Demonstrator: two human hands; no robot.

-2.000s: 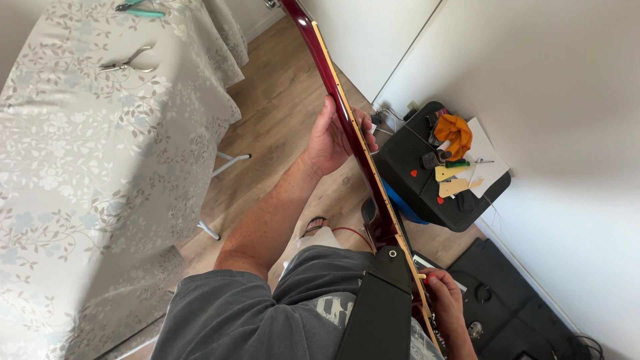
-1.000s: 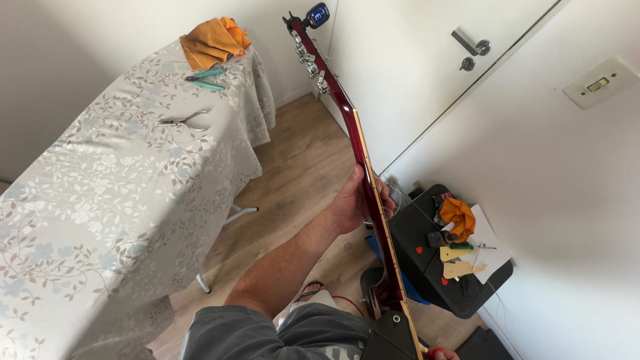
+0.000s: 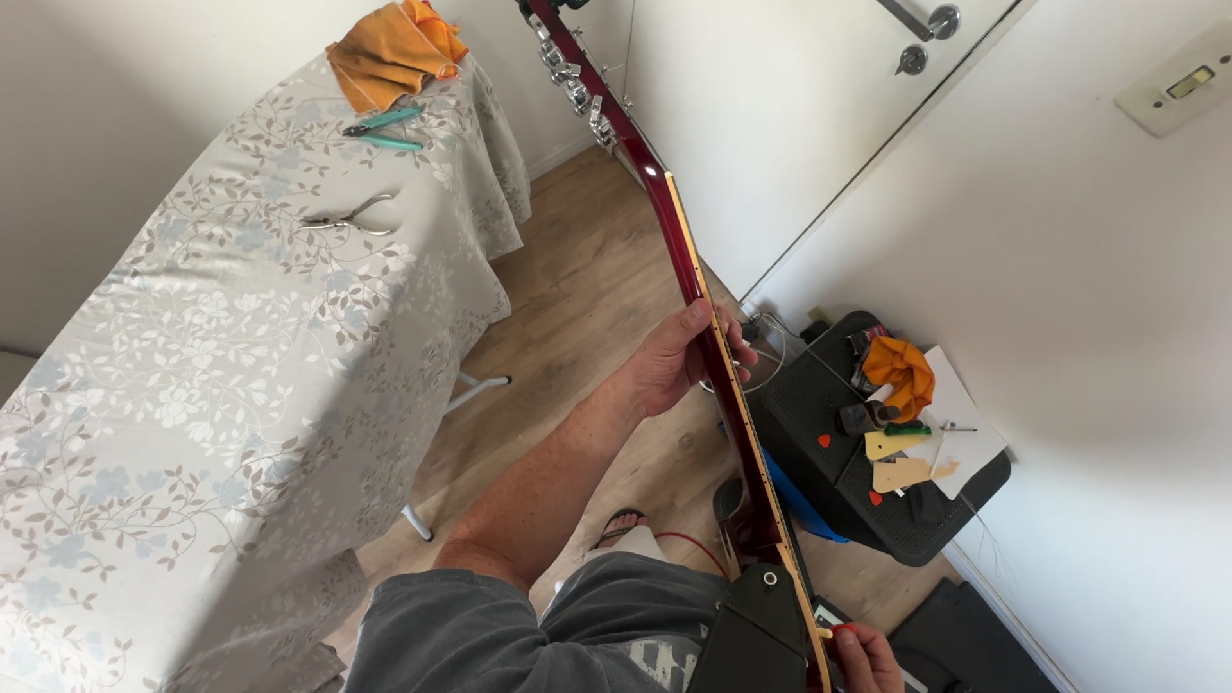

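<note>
A dark red electric guitar (image 3: 737, 423) with a cream-edged neck is seen edge-on, its headstock and metal tuning machines (image 3: 577, 91) pointing up and away. My left hand (image 3: 679, 356) is wrapped around the neck, thumb on the back and fingers on the fretboard side. Near the guitar body at the bottom, my right hand (image 3: 863, 659) pinches a red pick (image 3: 843, 628) close to a cream switch tip. A black strap (image 3: 756, 626) crosses the body's near end. The strings and the front of the guitar are mostly hidden.
On the left, a floral-covered table (image 3: 221, 385) holds an orange cloth (image 3: 390, 58), teal-handled cutters (image 3: 385, 128) and metal nippers (image 3: 351, 217). At right, a black bin lid (image 3: 808, 385) carries another orange cloth (image 3: 900, 375), papers, picks and small tools. A white door (image 3: 770, 115) stands ahead.
The view has swung up and left from two seconds ago, bringing the headstock and the orange cloth on the table into sight. My left hand stays around the neck.
</note>
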